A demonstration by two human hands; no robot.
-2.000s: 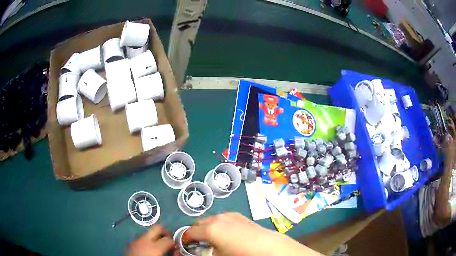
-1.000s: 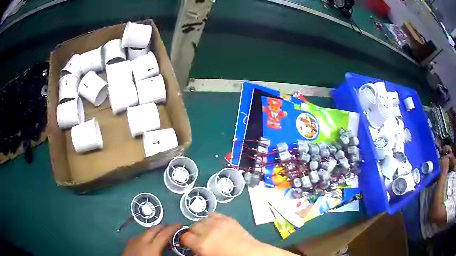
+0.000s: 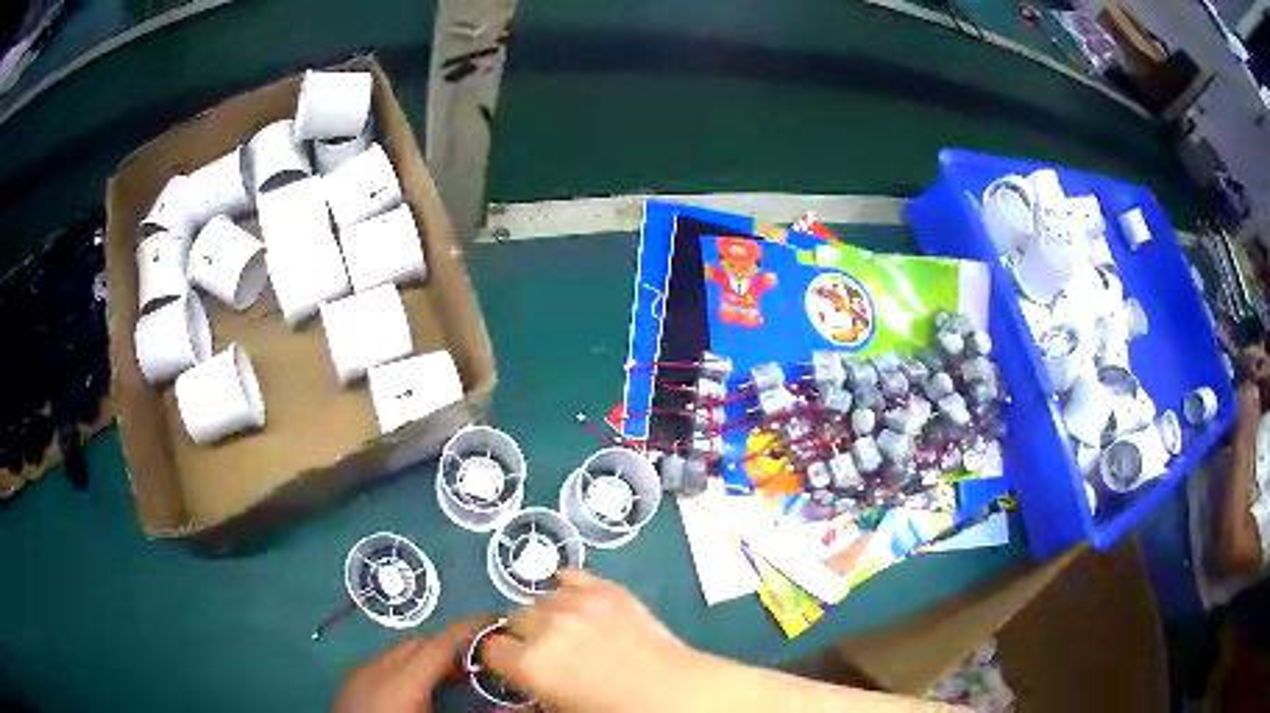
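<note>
A white round fan housing (image 3: 486,683) with spokes inside is between my hands at the bottom edge, partly covered by them. My left hand (image 3: 404,674) grips its left side. My right hand (image 3: 592,644) is curled over its upper right side, its fingertips at the opening; what they hold is hidden. A little red shows by the housing. Several spoked housings stand open end up just beyond: one at the back (image 3: 481,479), one at the right (image 3: 610,497), one nearest my right hand (image 3: 535,554), and one at the left (image 3: 393,580) with a dark lead beside it.
A brown cardboard box (image 3: 279,481) of white housings is at left, black parts (image 3: 49,334) beyond it. Grey motors (image 3: 891,418) with red leads lie on printed sheets (image 3: 822,307). A blue bin (image 3: 1170,334) of white parts is at right, above a lower carton (image 3: 1086,627). A person's arm (image 3: 1237,488) shows at far right.
The view has shifted slightly. My hands stay at the same housing. The orange piece seen at my right fingertips one second ago is now mostly hidden.
</note>
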